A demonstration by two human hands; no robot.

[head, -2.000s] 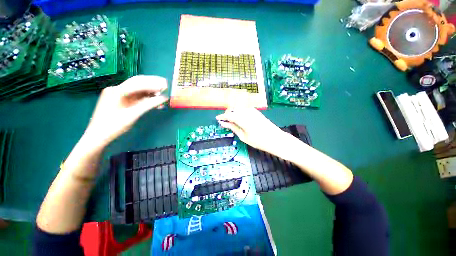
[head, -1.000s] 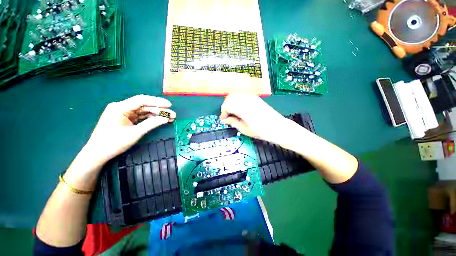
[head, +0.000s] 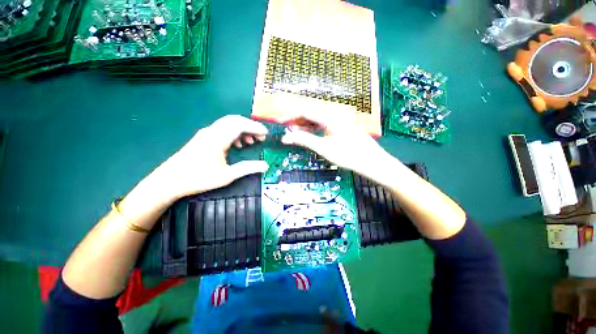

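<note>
A green printed circuit board panel (head: 310, 209) lies across a black slotted rack (head: 219, 225). It has two dark cut-out slots and white and silver parts. My left hand (head: 212, 156) is at the panel's upper left corner, thumb at its left edge, the other fingers curled above. My right hand (head: 333, 143) is over its top edge, fingertips close to my left fingertips. Something small and dark shows between the fingertips, too blurred to name. Whether either hand grips it is unclear. A grid of tiny yellow-and-black pieces (head: 317, 72) lies on a pale board (head: 323, 19) behind my hands.
Stacked green panels (head: 131, 32) stand at the upper left. Another populated panel (head: 420, 104) lies right of the pale board. An orange fan (head: 555, 68), a phone (head: 523, 164) and white papers (head: 552, 176) are at the right. A blue apron (head: 274, 297) is below the panel.
My left hand has moved right to the panel's corner, beside my right hand; the small piece seen in its fingers is no longer clearly visible. The view has shifted, so the bench items sit further right.
</note>
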